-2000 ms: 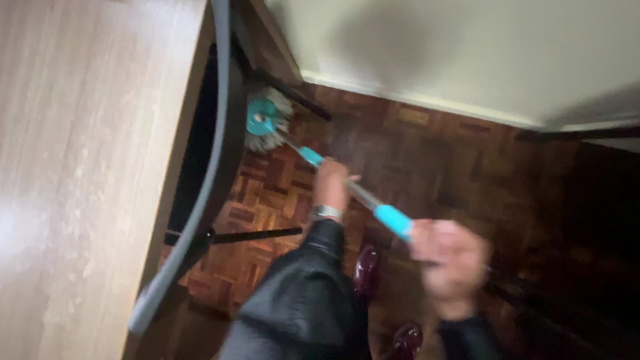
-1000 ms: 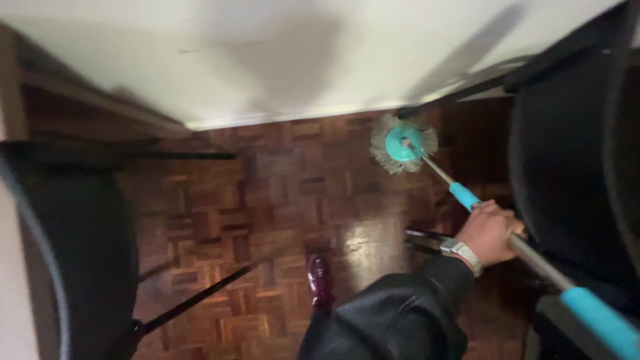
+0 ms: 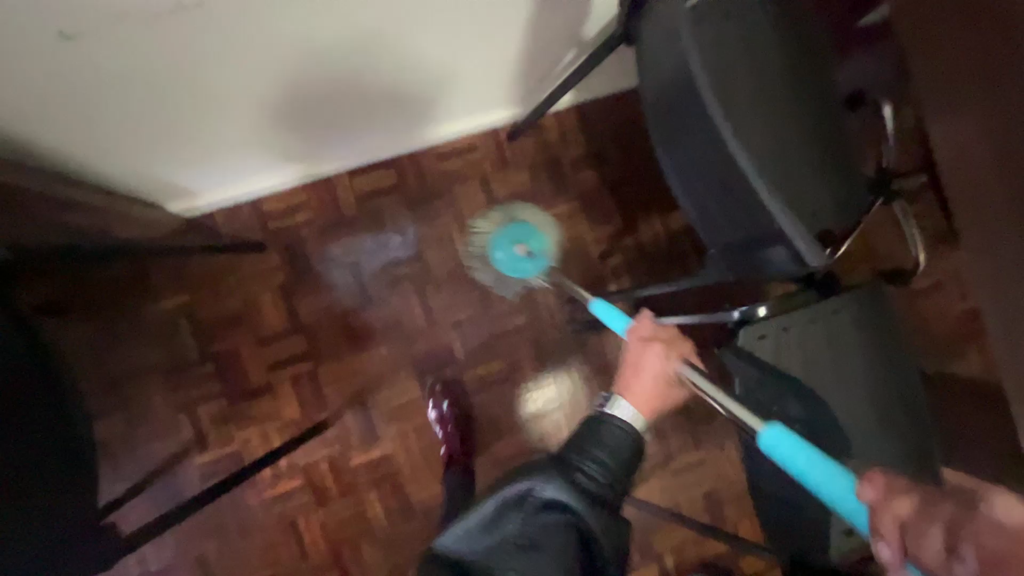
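Note:
A round spin mop head (image 3: 520,250), turquoise with a pale fringe, lies on the parquet floor (image 3: 320,320) near the middle of the view. Its metal handle (image 3: 732,400) with turquoise grips slants down to the right. My left hand (image 3: 656,364), with a silver band at the wrist and a black sleeve, is closed around the handle just behind the lower grip. Farther up, at the lower right edge, my right hand (image 3: 932,520) holds the large upper grip. Motion blurs the mop fringe.
A pale wall (image 3: 320,104) with a skirting runs behind the mop. At the right stand a dark chair (image 3: 720,120) with metal legs and another dark seat (image 3: 856,384). Black chair legs (image 3: 232,480) reach in from the left. A shiny dark red shoe (image 3: 450,420) is below the mop.
The mop head has come away from the foot of the wall and the dark chair leg beside it. Both hands are in view now; one second ago only my left hand showed. The view has shifted.

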